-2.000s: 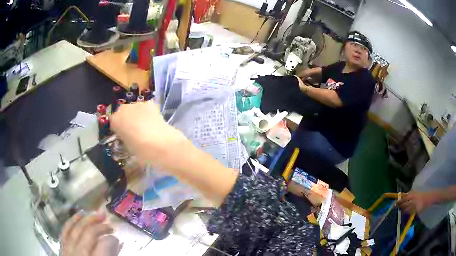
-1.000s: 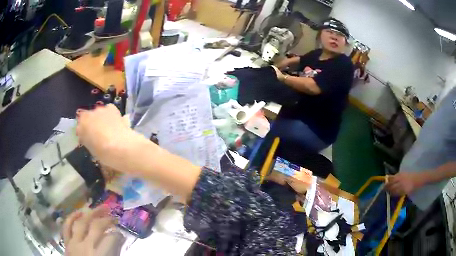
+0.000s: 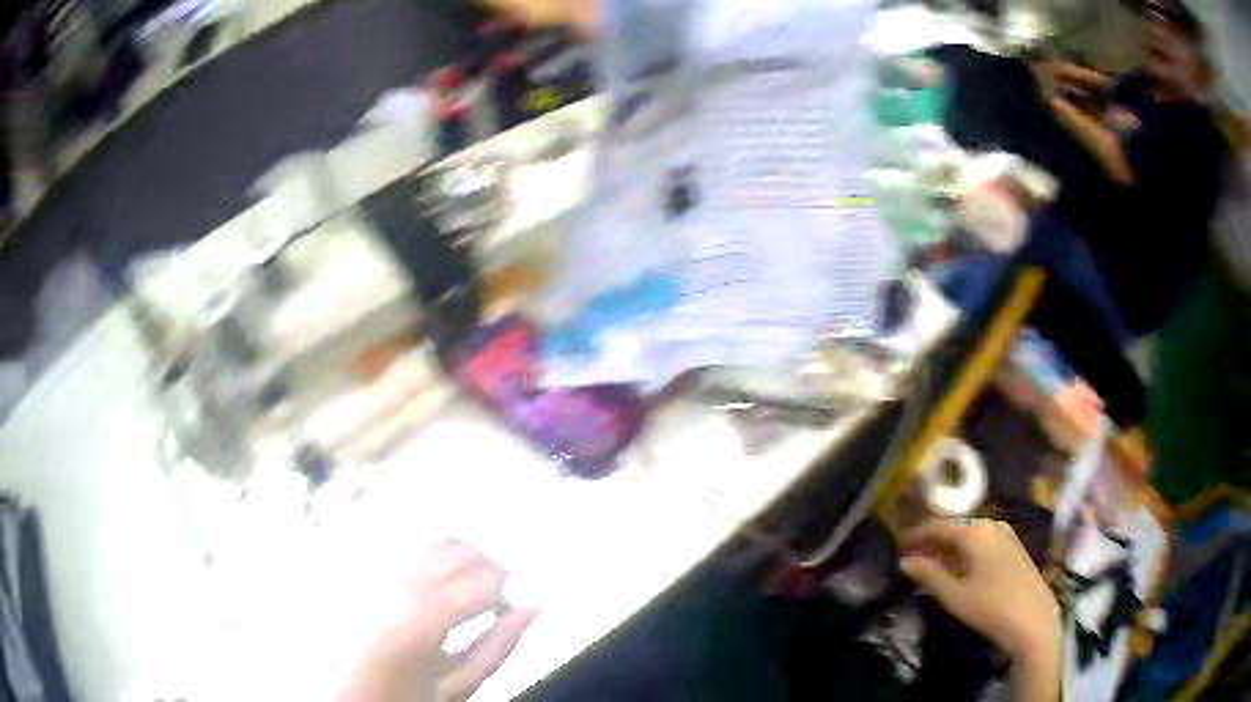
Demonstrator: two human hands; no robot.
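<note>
The view is blurred. My left hand (image 3: 446,624) is over the bright white table (image 3: 316,576) at the bottom centre. Its thumb and fingers curl together around a small dark piece (image 3: 504,605), too blurred to name. My right hand (image 3: 991,583) is beyond the table's front edge at the lower right, fingers bent and pointing left. Whether it holds anything cannot be told. The white sewing machine (image 3: 323,295) stands at the left, out of focus.
A smartphone (image 3: 556,405) with a pink-purple screen lies beside the machine. Printed work sheets (image 3: 755,206) hang behind it. A yellow trolley bar (image 3: 960,398), a white roll (image 3: 954,476) and black and white pieces (image 3: 1104,603) are at the right. A person (image 3: 1152,151) sits at upper right.
The view has swung down and left. My right hand has left the thread cones behind the machine and is now beyond the table's front edge. My left hand is now farther from the machine.
</note>
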